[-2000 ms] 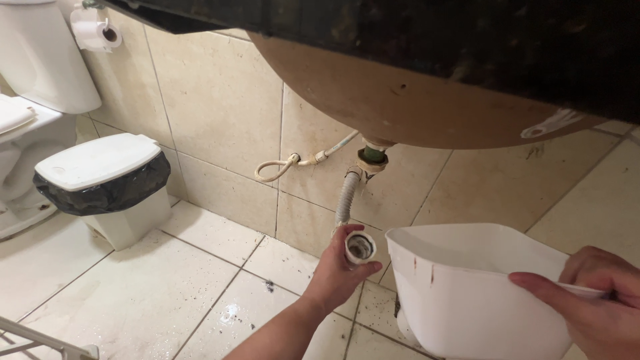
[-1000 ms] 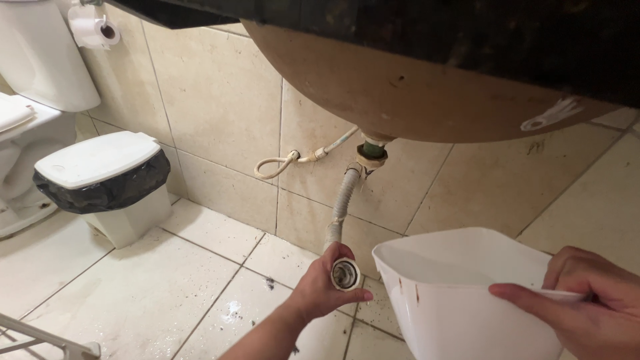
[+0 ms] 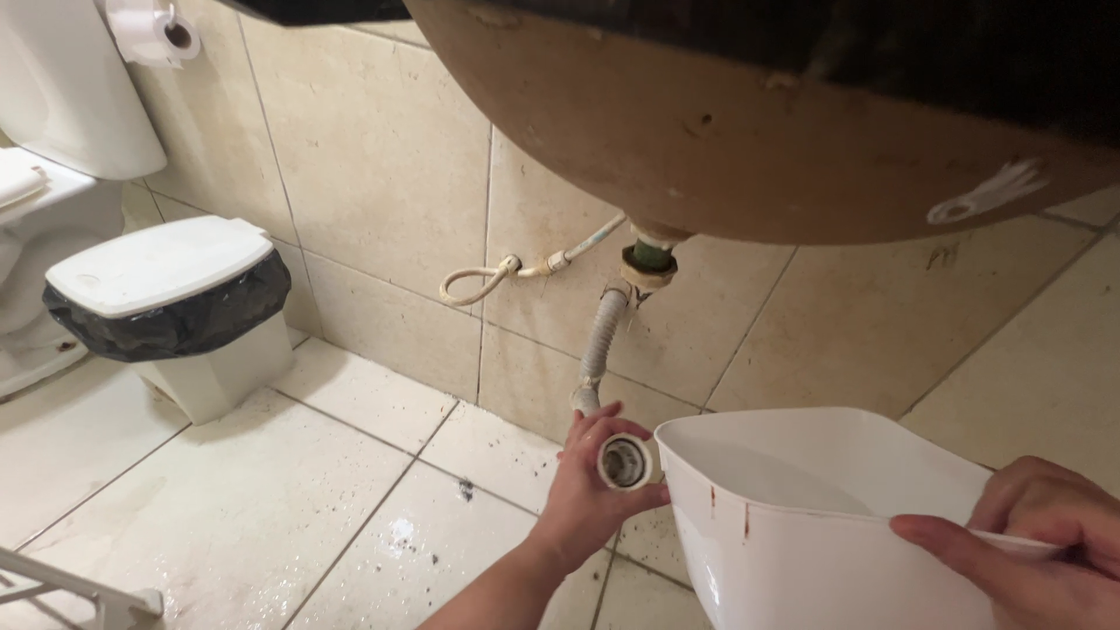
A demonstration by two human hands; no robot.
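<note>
My left hand (image 3: 582,490) grips the white plastic end fitting (image 3: 625,462) of a drain pipe, its round mouth facing me. Behind it, the grey corrugated drain hose (image 3: 604,332) runs up to the wall just beside the sink's drain outlet (image 3: 650,262). The hose is apart from that outlet, which hangs under the brown basin (image 3: 700,157) with a green part showing. My right hand (image 3: 1032,542) holds the rim of a white plastic bin (image 3: 814,542), thumb outside and fingers over the edge. The bin's near left corner is close beside my left fingertips.
A flexible supply hose (image 3: 477,284) loops at the tiled wall. On the left stand a lidded trash bin (image 3: 166,262) with a black bag and a toilet (image 3: 70,79). A metal frame (image 3: 79,586) is at the lower left. The floor tiles (image 3: 385,534) are wet, with dark debris.
My left hand has moved a little left and down with the pipe fitting, now turned more toward me. The white bin in my right hand has shifted slightly left.
</note>
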